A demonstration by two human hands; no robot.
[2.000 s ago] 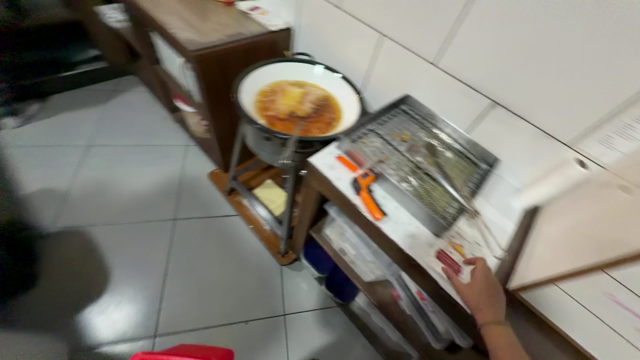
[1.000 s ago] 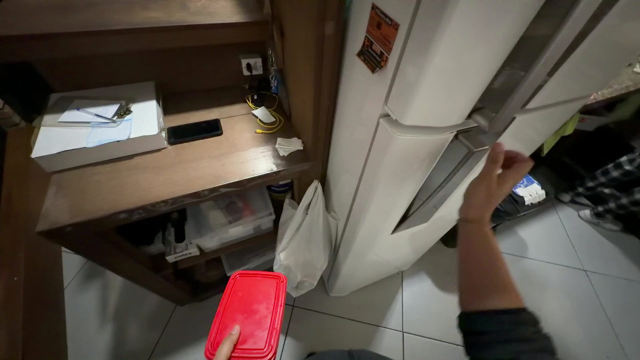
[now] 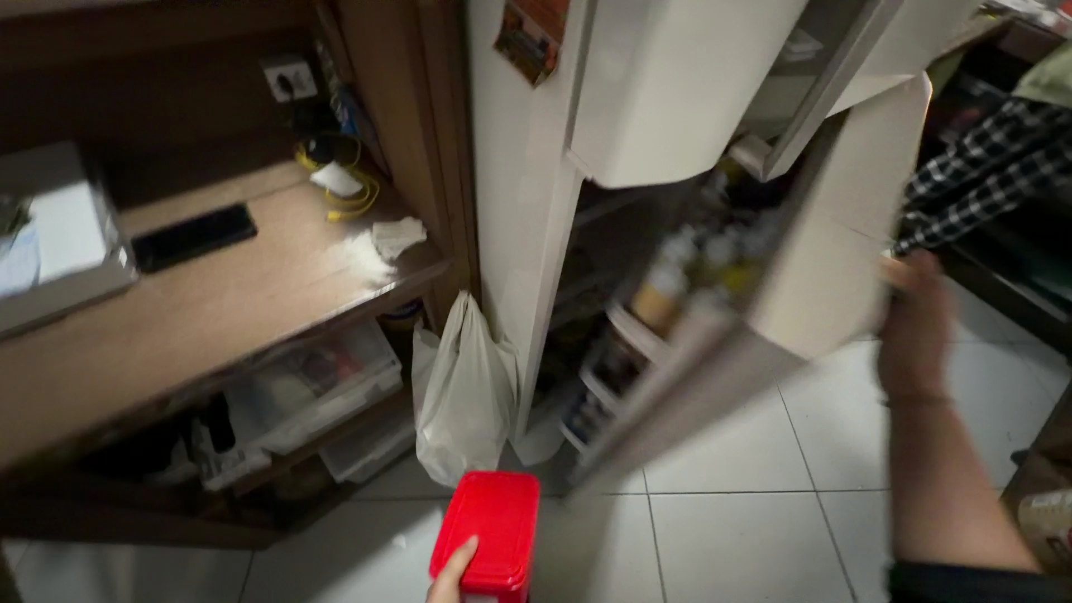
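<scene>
My left hand (image 3: 453, 573) grips a red lidded plastic container (image 3: 494, 528) at the bottom middle, thumb on the lid. At the right, my right hand (image 3: 917, 327) is on the outer edge of the lower refrigerator door (image 3: 846, 226), which stands ajar; the fingers are blurred. Bottles (image 3: 662, 289) stand in the racks on the door's inner side. The dark inside of the refrigerator shows between the door and the cabinet's side wall (image 3: 523, 209). Above is the upper refrigerator door (image 3: 670, 92).
A white plastic bag (image 3: 465, 402) stands on the floor beside the refrigerator. On the wooden shelf unit (image 3: 276, 276) at the left lie a black phone (image 3: 194, 238), a yellow cable (image 3: 356, 197) and a white box (image 3: 63, 226). A person in checked trousers (image 3: 971, 167) is at the upper right.
The lower refrigerator door, shut one second ago, has swung open and shows its racks. My right hand has moved right with it. The view has turned from the frying pan and tray to the refrigerator.
</scene>
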